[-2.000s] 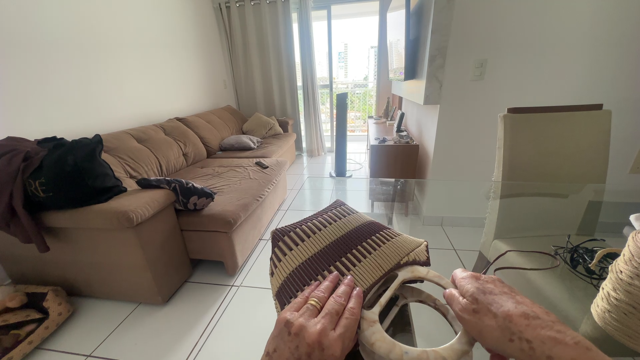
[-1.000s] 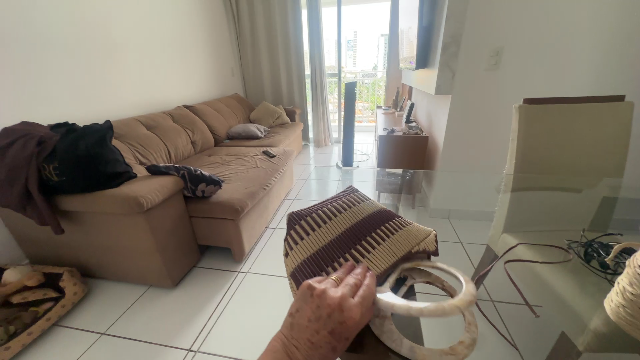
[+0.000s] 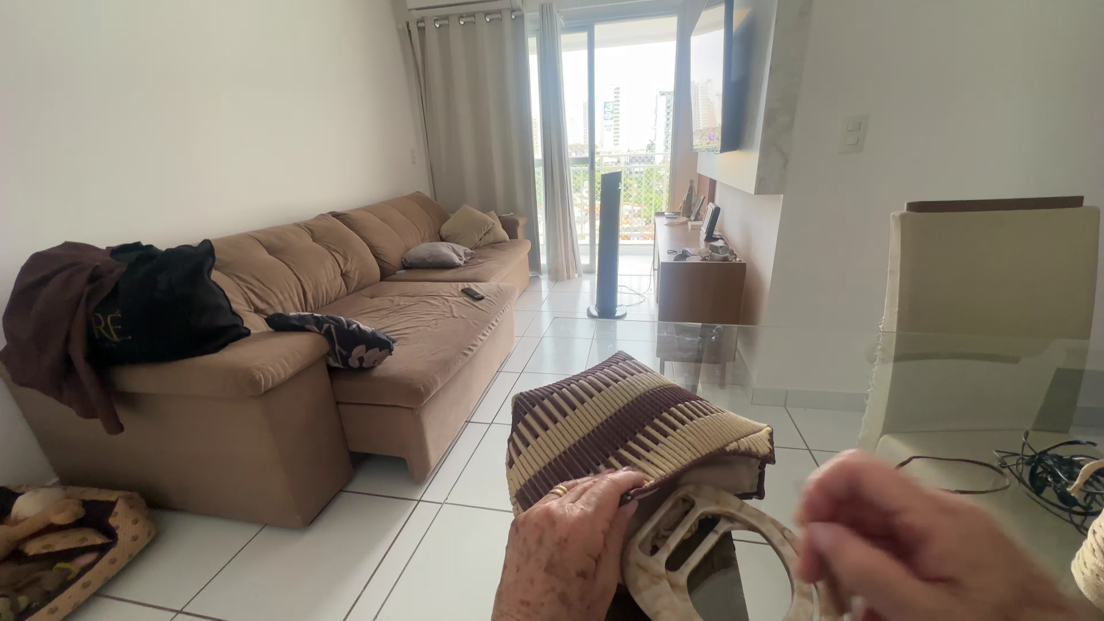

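Note:
A woven handbag (image 3: 621, 423) in dark brown and cream strips lies on the glass table, its open edge toward me. My left hand (image 3: 573, 535), with a ring on one finger, grips that edge between thumb and fingers. Just right of it, a marbled cream bag handle (image 3: 733, 517) with slots and a large round opening stands against the bag's edge. My right hand (image 3: 897, 543) is blurred, raised at the right of the handle with its fingers curled and thumb close to them; whether it pinches something thin cannot be told.
The glass table top (image 3: 811, 362) holds a tangle of dark cords (image 3: 1052, 479) and a cream cord roll (image 3: 1088, 552) at right. A beige chair (image 3: 992, 276) stands beyond. A brown sofa (image 3: 267, 431) and a pet bed (image 3: 121, 535) are at left.
My right hand, out of view one second ago, is back at the right of the handle. Two seconds ago it was touching the handle. My left hand stays at the bag's edge.

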